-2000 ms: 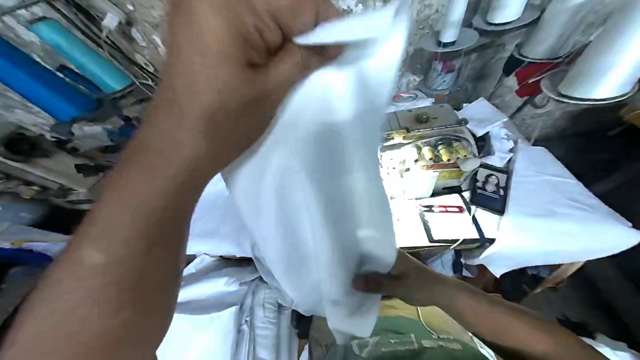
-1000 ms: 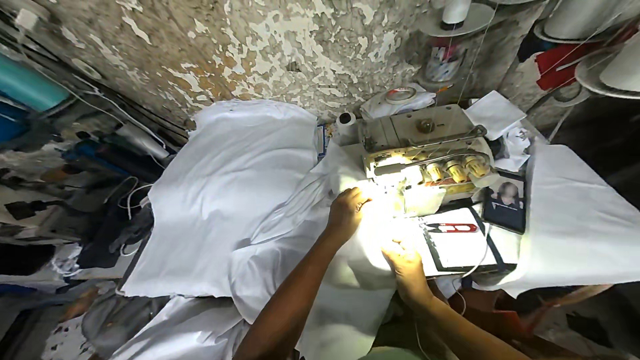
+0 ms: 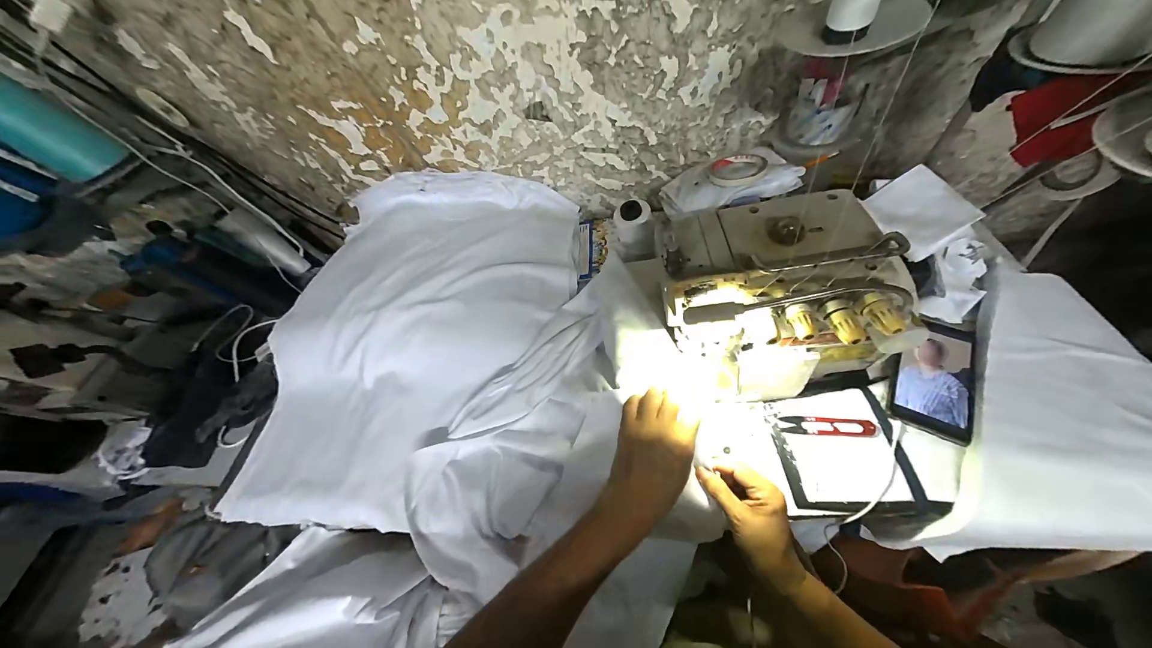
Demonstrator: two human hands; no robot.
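An overlock sewing machine (image 3: 787, 270) with yellow tension dials stands right of centre, its lamp glaring over the needle area. White fabric (image 3: 432, 333) spreads from the left of the machine up to its front. Just before the needle area, my left hand (image 3: 652, 441) lies on the fabric with its fingers bent over it; whether it grips is unclear in the glare. Lower and to the right, my right hand (image 3: 751, 513) pinches the fabric's edge between thumb and fingers. Red-handled thread snips (image 3: 828, 427) lie on the white surface right of my hands.
A phone (image 3: 933, 382) leans at the machine's right. Behind the machine are a thread cone (image 3: 633, 225) and a roll of tape (image 3: 738, 169). More white cloth (image 3: 1062, 414) covers the right side. Thread cones on discs and a peeling wall (image 3: 540, 81) stand behind; cables run at the left.
Two seconds ago my hands held the fabric up before the view; one second ago both were down at the machine. Since then they have stayed near the needle area. The view has turned toward the wall.
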